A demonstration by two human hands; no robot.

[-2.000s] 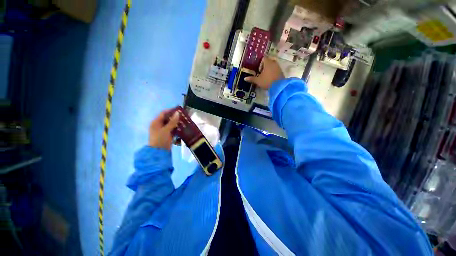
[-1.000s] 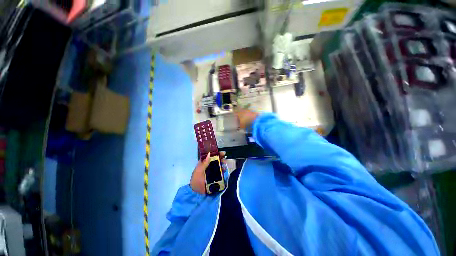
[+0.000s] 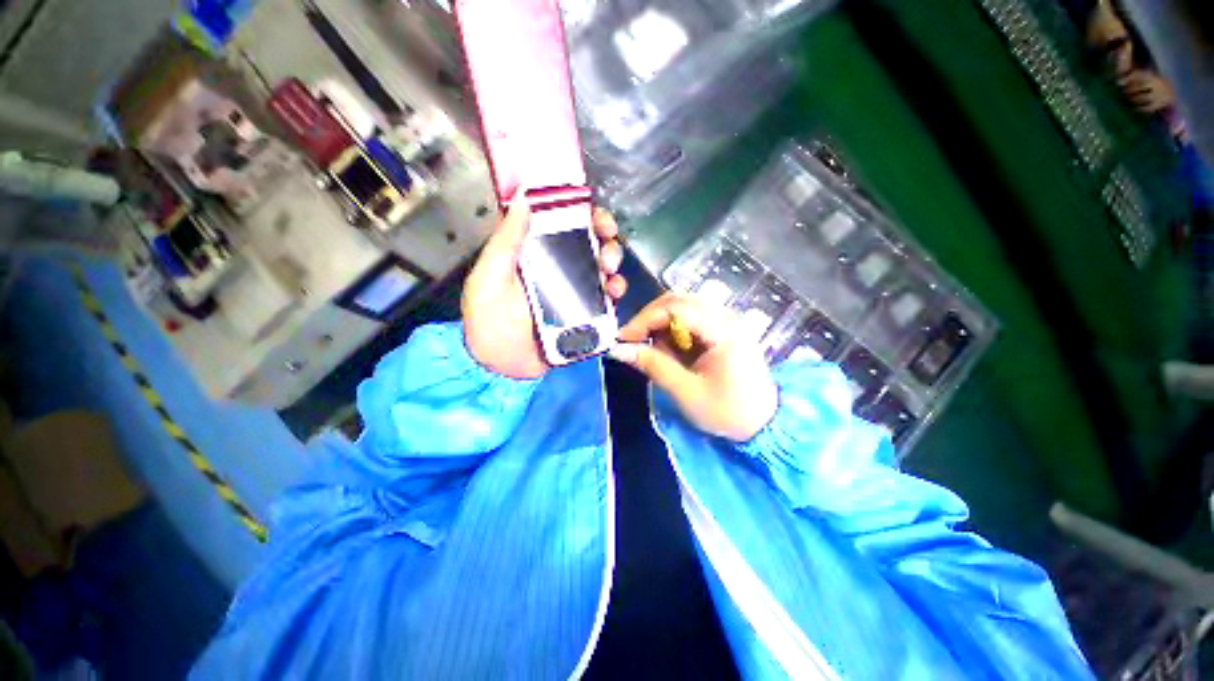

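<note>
My left hand (image 3: 501, 303) holds an open flip phone (image 3: 566, 277) upright before my smock. Its dark display half is at the bottom, and its red keypad half points up and is washed out by glare. My right hand (image 3: 712, 379) has thumb and forefinger pinched together at the lower right corner of the phone. A small yellow thing (image 3: 682, 330) shows at its curled fingers. I cannot tell what the fingertips hold. Another red phone (image 3: 309, 123) lies open in a machine fixture (image 3: 380, 186) at the left.
The pale machine (image 3: 300, 286) with a small control display (image 3: 382, 287) is at the left. A clear blister tray (image 3: 961, 319) with some dark parts lies on the green mat (image 3: 985, 146). Stacked clear trays (image 3: 652, 100) stand behind the phone. Another person's hand (image 3: 1145, 91) shows at upper right.
The view has turned right, from the machine to the green mat. My left hand has raised the phone. My right hand has left the machine and come to the phone's lower corner.
</note>
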